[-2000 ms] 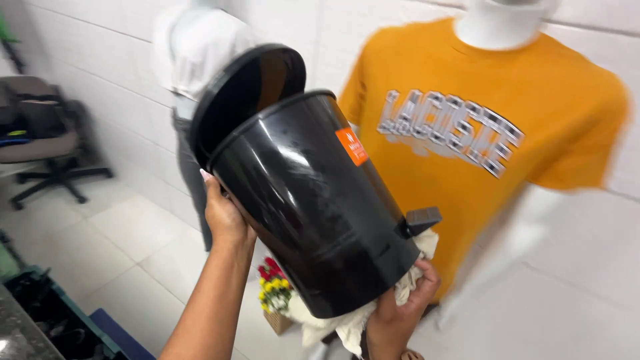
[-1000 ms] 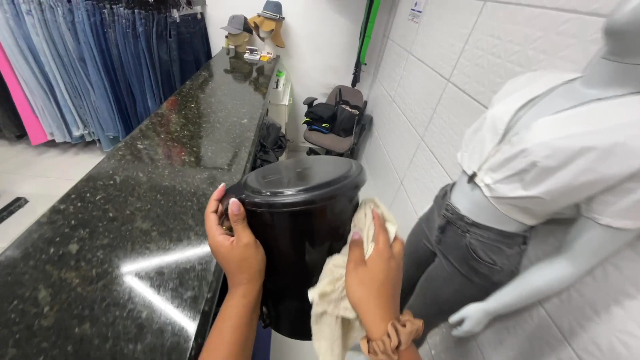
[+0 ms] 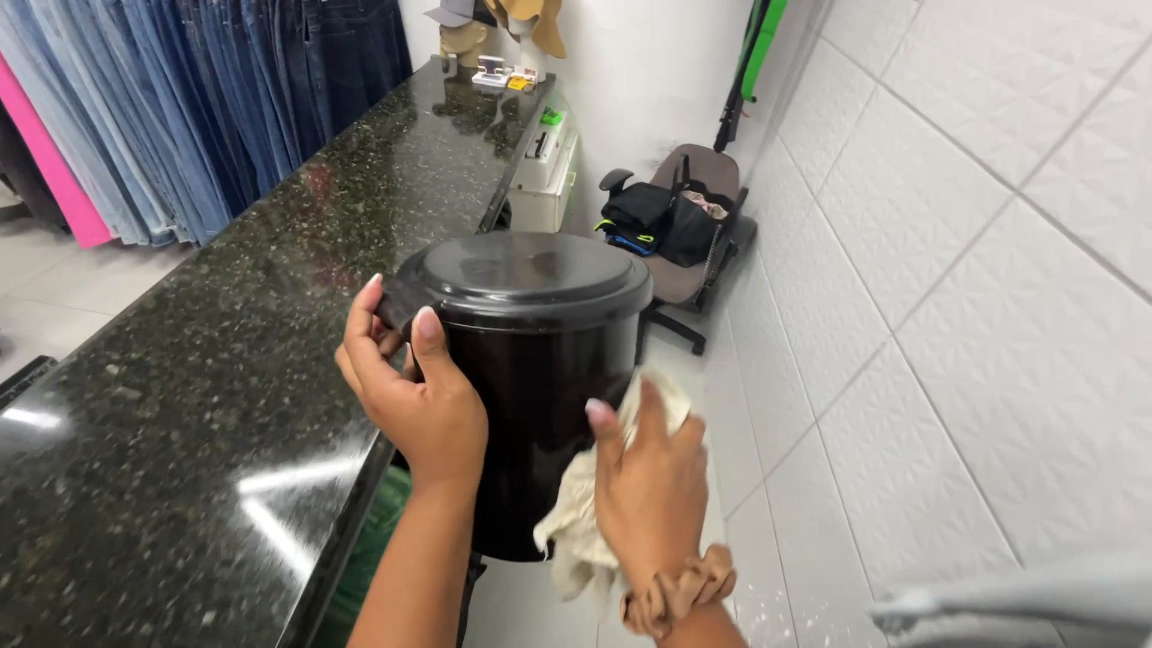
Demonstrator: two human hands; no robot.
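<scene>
A black plastic pedal bin (image 3: pixel 540 396) hangs upright in the middle of the view, its round lid (image 3: pixel 531 270) down on the rim. My left hand (image 3: pixel 414 387) grips the bin's upper left side at the lid's hinge, thumb toward me. On the lower right side, my right hand (image 3: pixel 652 486) presses a cream cloth (image 3: pixel 580 513) to the wall of the bin. A brown scrunchie (image 3: pixel 679 591) circles my right wrist. The bin's far side and part of the cloth are hidden.
A dark granite counter (image 3: pixel 180 360) runs along the left, with display heads and hats at its far end. Jeans (image 3: pixel 198 99) hang beyond it. Behind the bin stands an office chair (image 3: pixel 693 270) holding bags. A white textured wall (image 3: pixel 945 297) borders the right.
Two seconds ago the bin was tilted with its lid raised; now it is upright and the lid is down. The right hand has moved lower on the bin since one second ago. The view has swung considerably.
</scene>
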